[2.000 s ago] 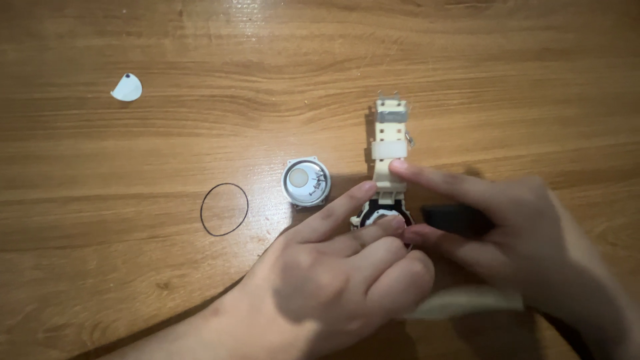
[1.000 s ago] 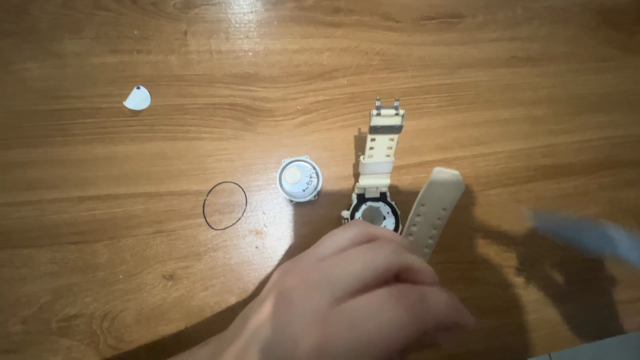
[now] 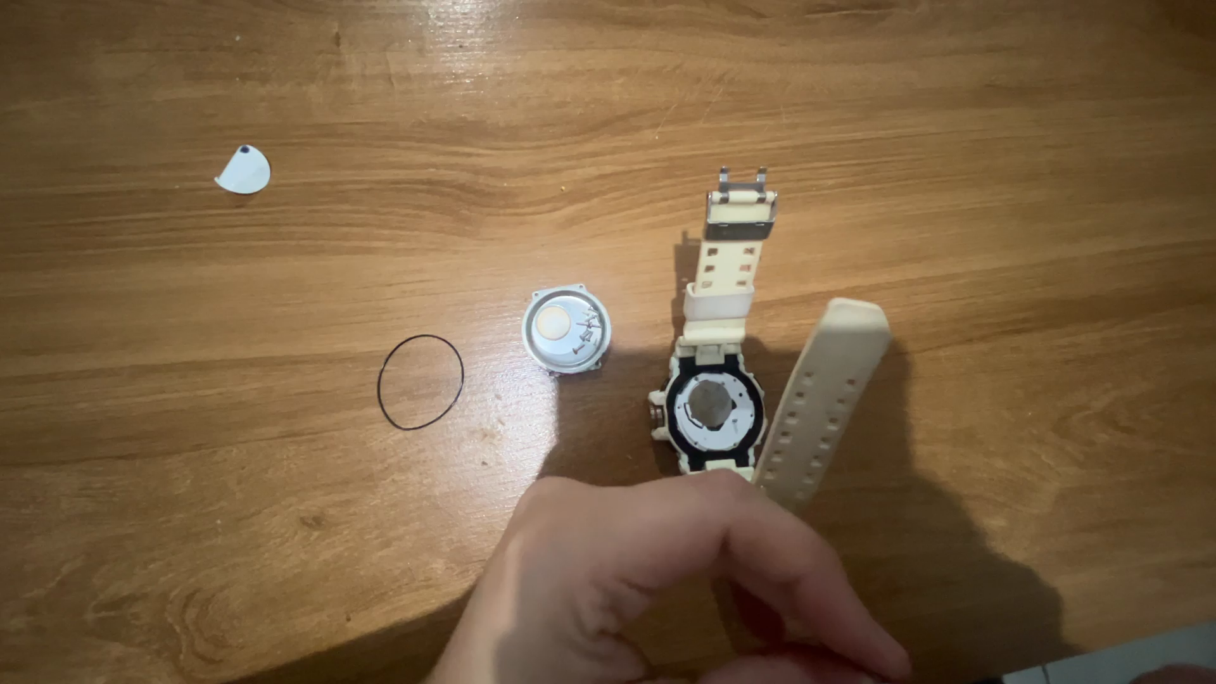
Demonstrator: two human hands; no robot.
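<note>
A cream wristwatch (image 3: 714, 410) lies face down on the wooden table, its back open and a round silver battery showing among white parts. One strap with a metal buckle (image 3: 741, 217) points away; the other strap (image 3: 825, 399) slants up at the right. My left hand (image 3: 684, 579) is bent just in front of the watch, overlapping its lower end in view; its fingertips are partly cut off by the frame, and whether they hold anything cannot be told. The metal case back (image 3: 567, 329) lies left of the watch. My right hand is not clearly in view.
A thin black gasket ring (image 3: 421, 382) lies left of the case back. A small white rounded piece with a dark dot (image 3: 244, 171) is at the upper left. The table's edge (image 3: 1064, 655) shows at the lower right, with a pale tiled surface beyond.
My right hand has left the watch and gone from the main view; a blurred pale thing at the right has gone too. My left hand has drawn back from the watch, uncovering its open back.
</note>
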